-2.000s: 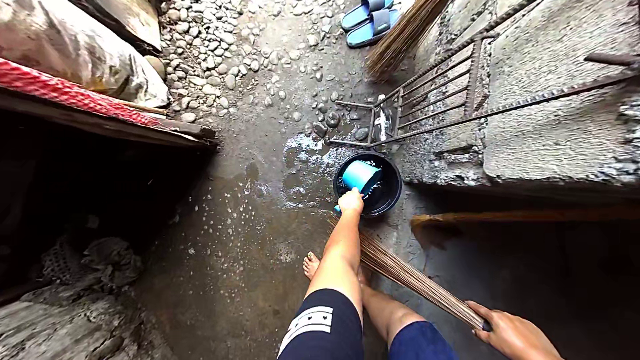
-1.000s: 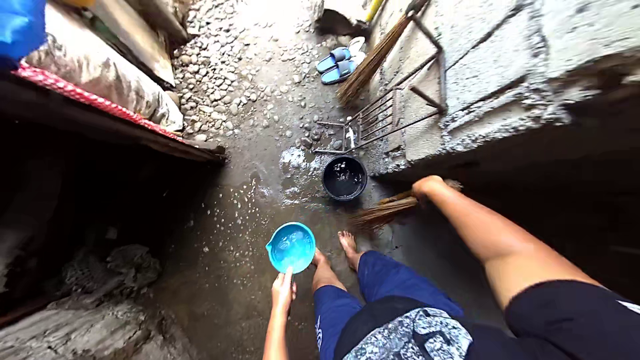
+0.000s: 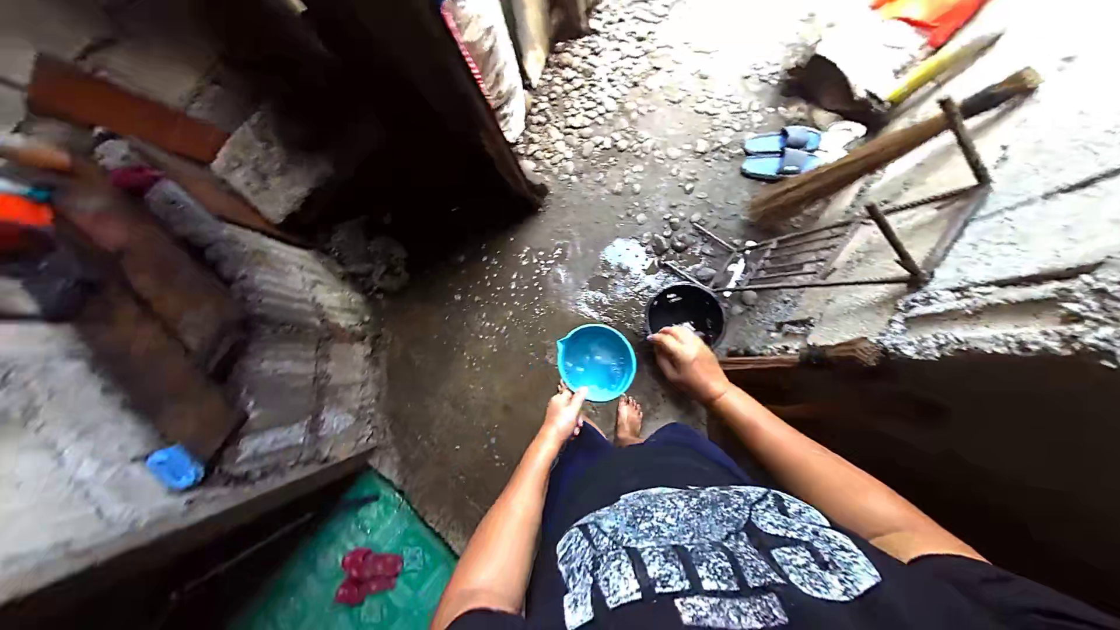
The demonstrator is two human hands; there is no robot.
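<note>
My left hand [image 3: 565,413] grips the handle of a turquoise plastic dipper [image 3: 597,362], which holds water and hangs over the wet concrete floor. To its right stands a black plastic bucket [image 3: 686,308] with dark contents. My right hand [image 3: 688,360] is at the bucket's near rim, its fingers bent; whether they hold anything or touch the rim is not clear. Beside the right forearm, a stick broom [image 3: 842,353] lies along the base of the wall, partly hidden.
A rusty metal rack [image 3: 796,262] leans by the bucket, with another broom [image 3: 875,157] against the wall. Blue slippers [image 3: 780,153] lie beyond, near loose pebbles [image 3: 604,87]. Rough concrete ledges [image 3: 280,306] and a green surface with a red item [image 3: 369,573] are at left.
The dipper was in the bucket two seconds ago and is now out in my left hand. My right hand has let go of the stick broom and moved to the bucket. The view has swung left.
</note>
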